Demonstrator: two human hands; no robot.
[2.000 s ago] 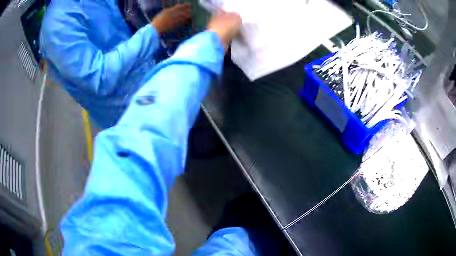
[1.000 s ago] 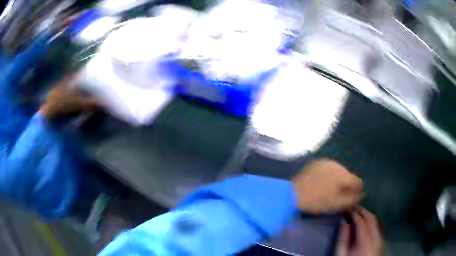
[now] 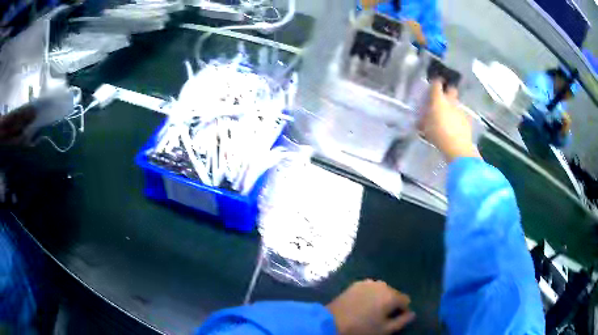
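Note:
My right hand (image 3: 449, 121) reaches out over the far side of the bench, its fingers at the dark-panelled end of a white plastic housing (image 3: 419, 152); they appear to grip its edge, but blur hides the exact hold. Another white housing (image 3: 370, 85) with a dark part at its end lies just left of it. My left hand (image 3: 370, 311) is low over the near side of the bench, fingers curled, with no object visible in it; its palm side is hidden.
A blue bin (image 3: 197, 196) heaped with white cables stands left of centre. A clear bag of small whitish parts (image 3: 311, 222) touches its right side. A person's hand (image 3: 16, 124) is at a white piece at far left. People in blue smocks are beyond the green conveyor (image 3: 524, 170).
The view has swung right. My right hand has come into view and reached away to the housings. My left hand has left the sheet at far left and is now in front of me.

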